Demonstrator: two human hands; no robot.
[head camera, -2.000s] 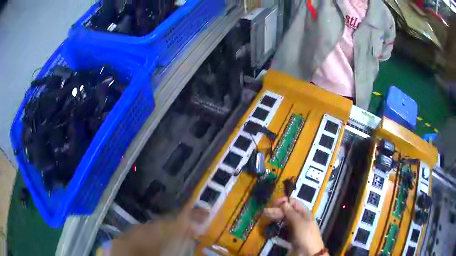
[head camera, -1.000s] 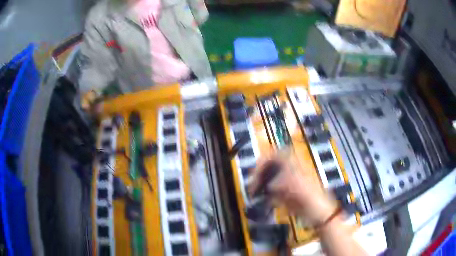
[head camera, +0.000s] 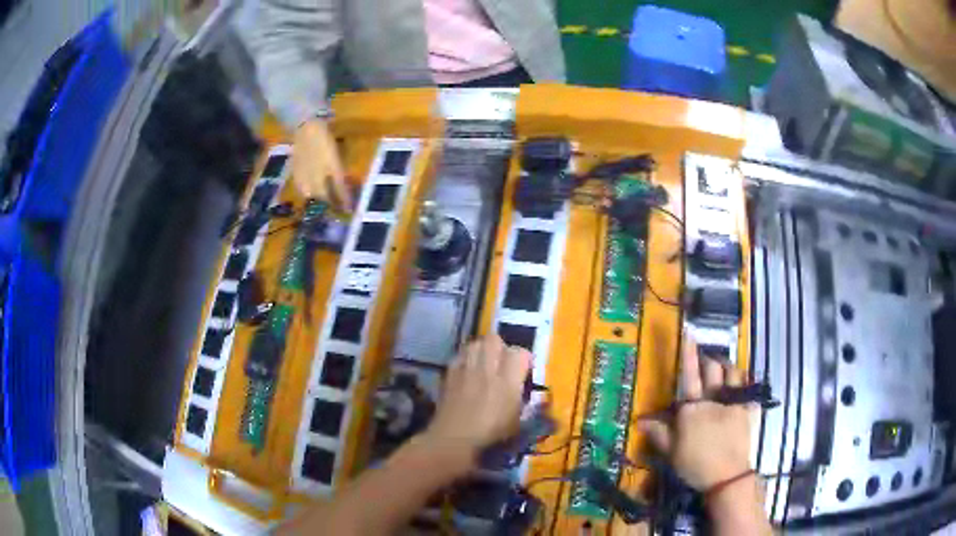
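The right-hand orange tray (head camera: 658, 366) holds black power adapters (head camera: 716, 305) in its two white socket strips, with leads running to green connector boards (head camera: 611, 393). My left hand (head camera: 477, 393) is over its left strip, fingers curled, beside black adapters (head camera: 514, 440) near the tray's lower part. Whether it grips one is hidden. My right hand (head camera: 715, 434) is palm down at the right strip, fingers spread. A bundled black output lead (head camera: 750, 395) crosses at its fingers; whether it is held is unclear.
A coworker's hand (head camera: 318, 162) reaches into the left orange tray (head camera: 404, 262). Metal rails with round dark parts (head camera: 443, 246) lie between the trays. A silver plate (head camera: 875, 356) is right, a blue crate (head camera: 73, 157) far left, a grey instrument box (head camera: 870, 115) upper right.
The view has shifted and come closer to the trays. My left hand has come into view over the right tray. My right hand has moved to its right strip. The coworker's hand now reaches into the left tray.
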